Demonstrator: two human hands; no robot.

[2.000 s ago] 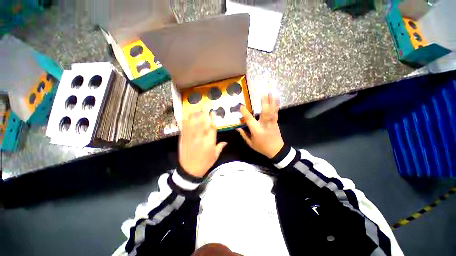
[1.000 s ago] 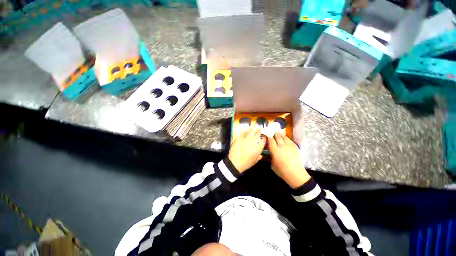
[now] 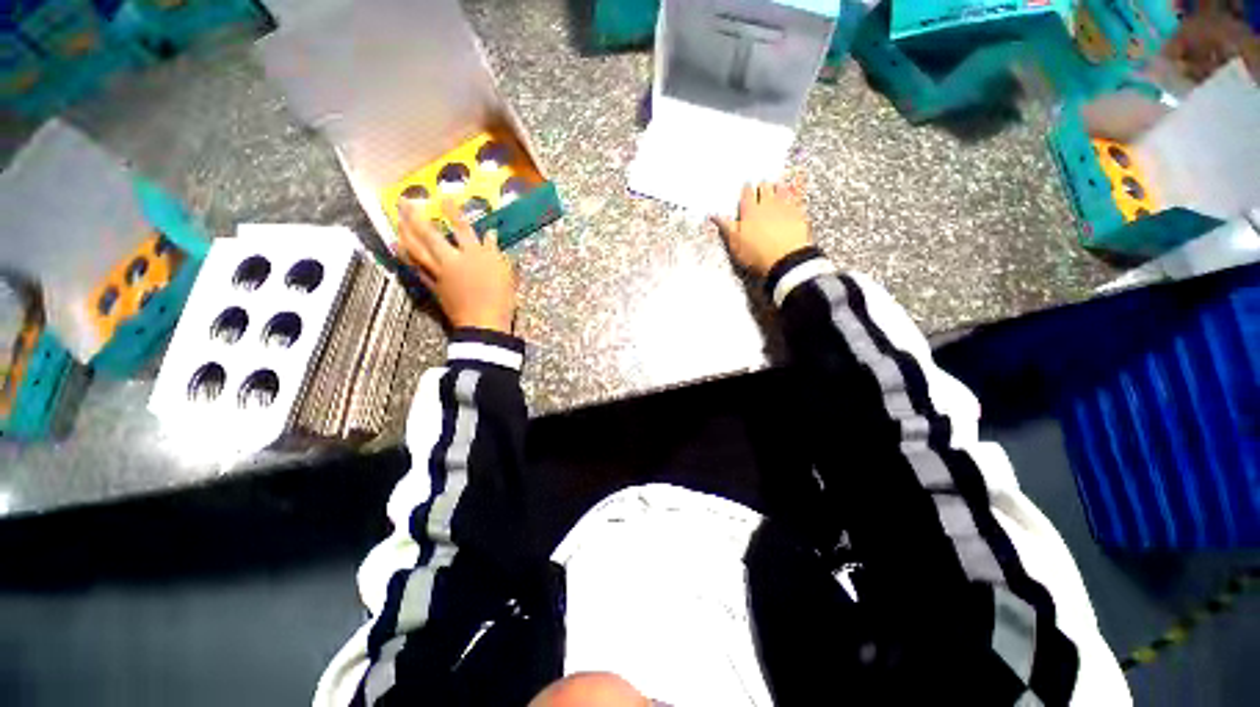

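Note:
A teal box point(image 3: 532, 211) with its grey-white lid standing up behind it holds a yellow six-hole insert point(image 3: 453, 176). My left hand point(image 3: 467, 274) lies over its near left side, fingers apart, covering part of the insert. An empty box point(image 3: 746, 62), white inside with a dark slot-like mark, lies further back with its white lid point(image 3: 705, 155) toward me. My right hand point(image 3: 768, 232) touches this lid's near right edge; whether it pinches it is unclear.
A leaning stack of white six-hole inserts point(image 3: 357, 352) stands left. Filled boxes stand at the far left point(image 3: 131, 325) and right point(image 3: 1085, 180). Teal boxes point(image 3: 967, 55) are jumbled at the back. A blue crate point(image 3: 1175, 428) is right, below the bench point(image 3: 608, 318).
The filled box has moved left and back from in front of me, with my left hand on it. My right hand has left it and reached the empty box's lid.

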